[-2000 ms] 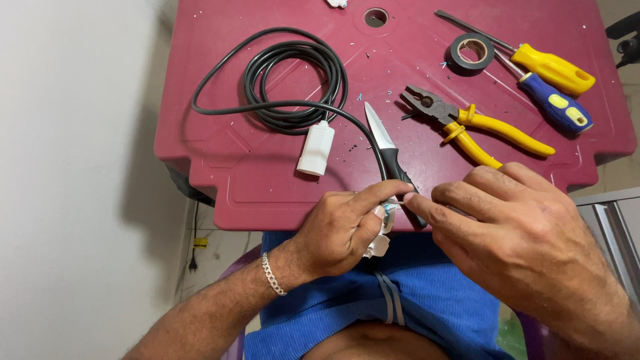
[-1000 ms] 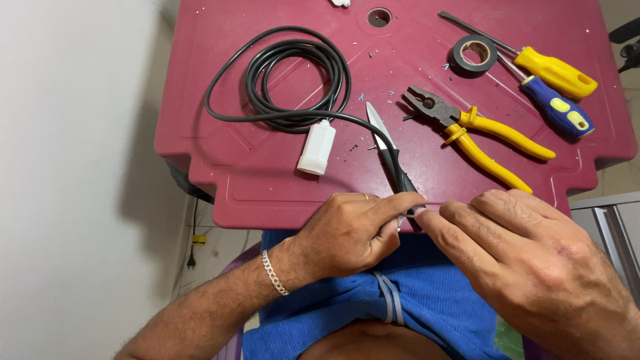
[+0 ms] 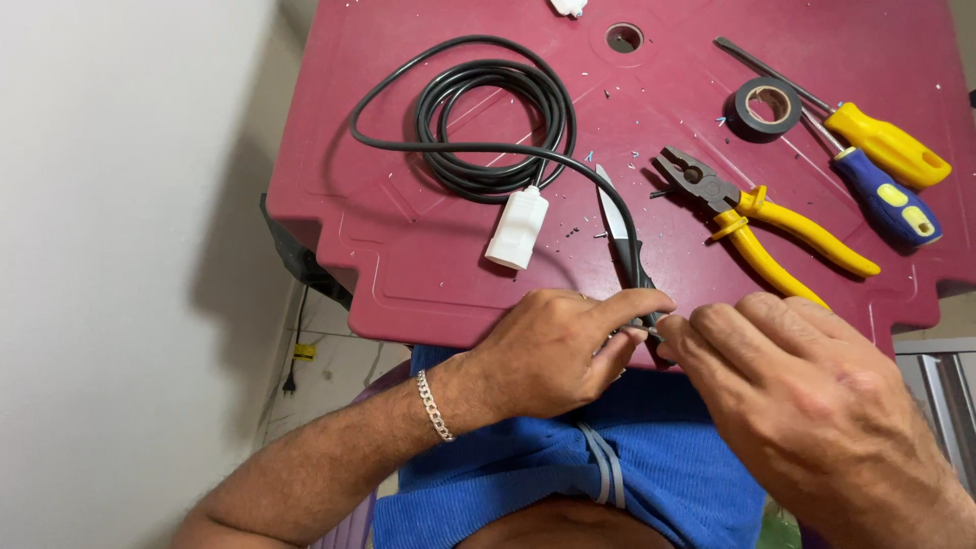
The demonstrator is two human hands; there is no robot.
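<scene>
A black electrical cable (image 3: pixel 488 146) lies coiled on the table, a white plastic connector (image 3: pixel 518 229) on one end. Its other end runs down into my left hand (image 3: pixel 560 347), which grips it between thumb and fingers. Close against it, my right hand (image 3: pixel 793 389) pinches a thin wire or metal piece at the cable's end; the fingertips hide most of it. Just beyond the hands lies a knife (image 3: pixel 612 210) with a black handle, partly under the cable. Combination pliers (image 3: pixel 751 210) with yellow handles rest to the right, jaws slightly apart.
A roll of black electrical tape (image 3: pixel 762 110), a yellow-handled screwdriver (image 3: pixel 888 145) and a blue-handled screwdriver (image 3: pixel 888 198) lie at the right of the red plastic table (image 3: pixel 427 305). Small wire scraps are scattered about. A white plastic piece (image 3: pixel 569 8) sits at the far edge of view.
The white part visible below my left hand two seconds ago is now mostly hidden. The cable's loop has shifted a little on the table. Both hands stay close together.
</scene>
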